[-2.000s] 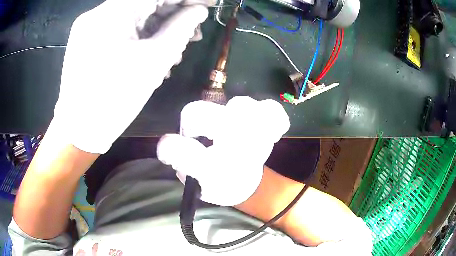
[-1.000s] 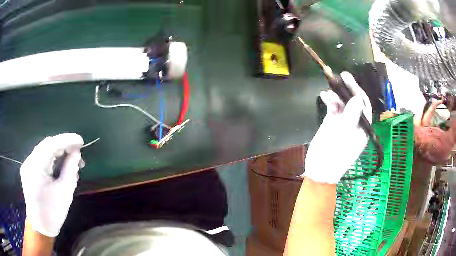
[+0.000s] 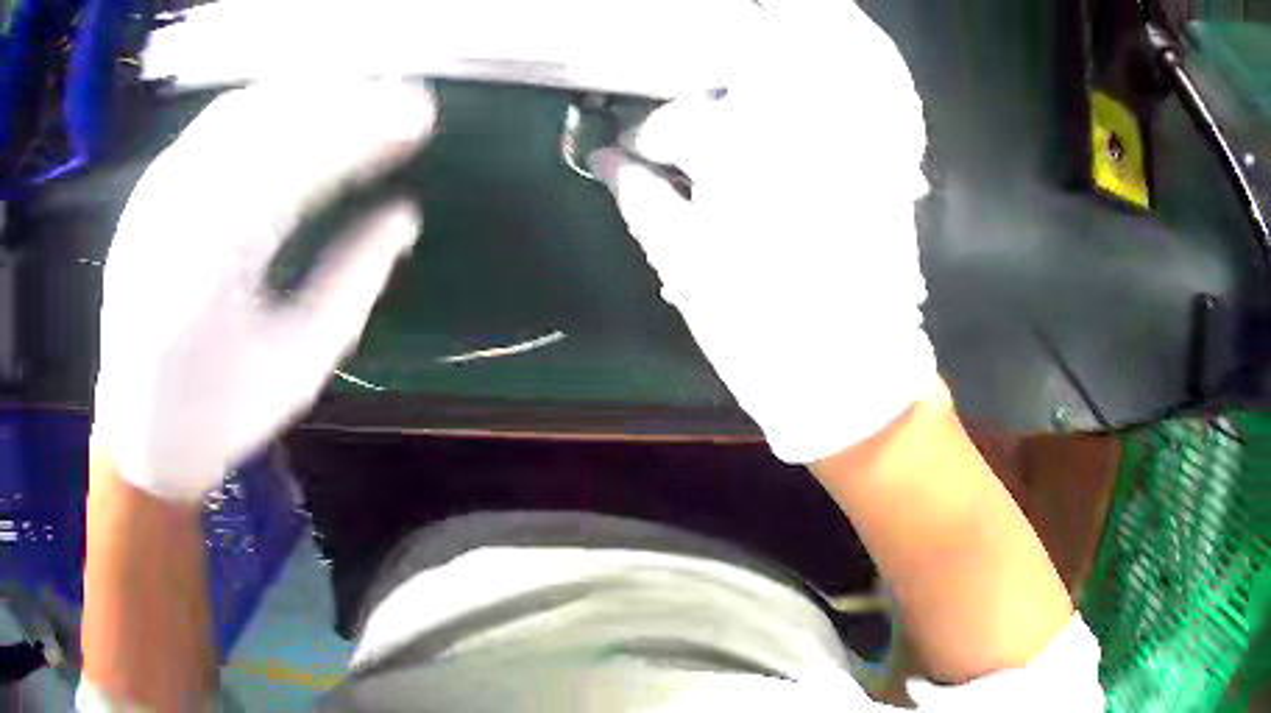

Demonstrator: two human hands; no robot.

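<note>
The long white lamp body (image 3: 530,42) lies across the top of the view, with its right end hidden by my right hand. My gloved right hand (image 3: 795,209) is closed around that end, and a short white lead wire (image 3: 570,144) loops beside its fingertips. My gloved left hand (image 3: 258,300) is blurred, below the lamp body's left part; its thumb and fingers are apart, with nothing visible between them. A thin strand of solder wire (image 3: 505,348) lies on the dark green mat between my hands. The circuit board and coloured leads are not visible.
The soldering iron stand with its yellow sponge (image 3: 1119,151) is at upper right, with a dark rod-like part and cord (image 3: 1206,119) beside it. Blue crates (image 3: 251,557) are at left. A green slotted basket (image 3: 1178,543) and brown cardboard (image 3: 1066,488) are below the bench's right side.
My right hand has let go of the soldering iron and moved left onto the lamp body's end. My left hand has let go of the solder wire and moved up towards the lamp body.
</note>
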